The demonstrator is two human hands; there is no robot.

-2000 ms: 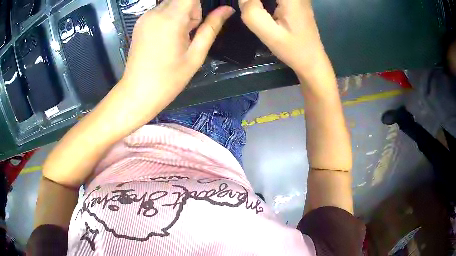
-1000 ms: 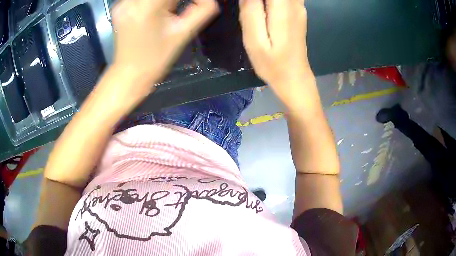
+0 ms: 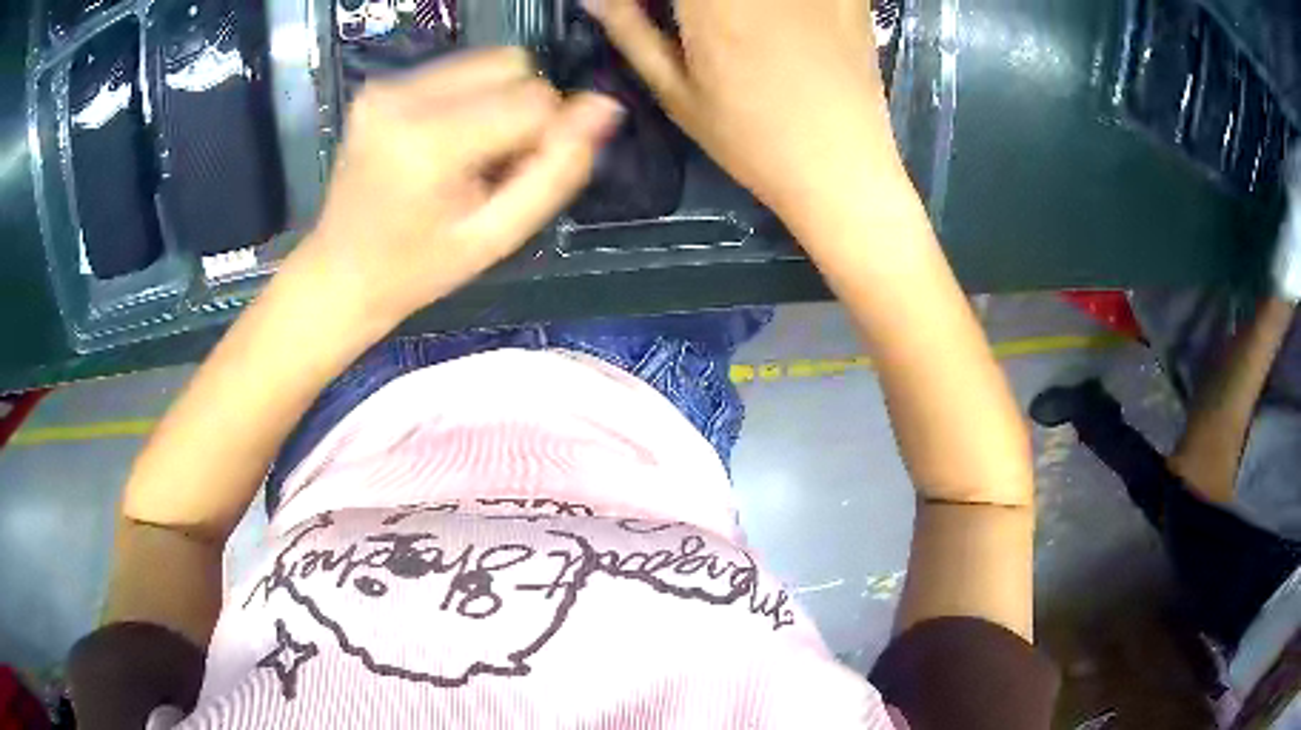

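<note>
A dark phone case [image 3: 635, 168] lies in a pocket of the clear blister tray [image 3: 656, 235], between my hands and partly hidden by them. My left hand [image 3: 450, 157] is over the tray just left of this case, its fingers curled and blurred. Whether it holds something small does not show. My right hand [image 3: 763, 86] reaches over the case's upper right part. Its fingers are partly cut off by the top edge, and its grip is unclear. Several more dark cases, one of them at the left [image 3: 221, 143], sit in tray pockets.
The green bench [image 3: 1027, 214] runs across the top. Another tray with dark cases [image 3: 1199, 107] lies at the upper right. A person's forearm [image 3: 1241, 385] shows at the right edge. A yellow line [image 3: 813, 368] crosses the grey floor below the bench.
The view has shifted, and more of the tray and bench shows. The dark case, tilted two seconds ago, now lies straighter in line with the pocket. My left fingers have drawn together.
</note>
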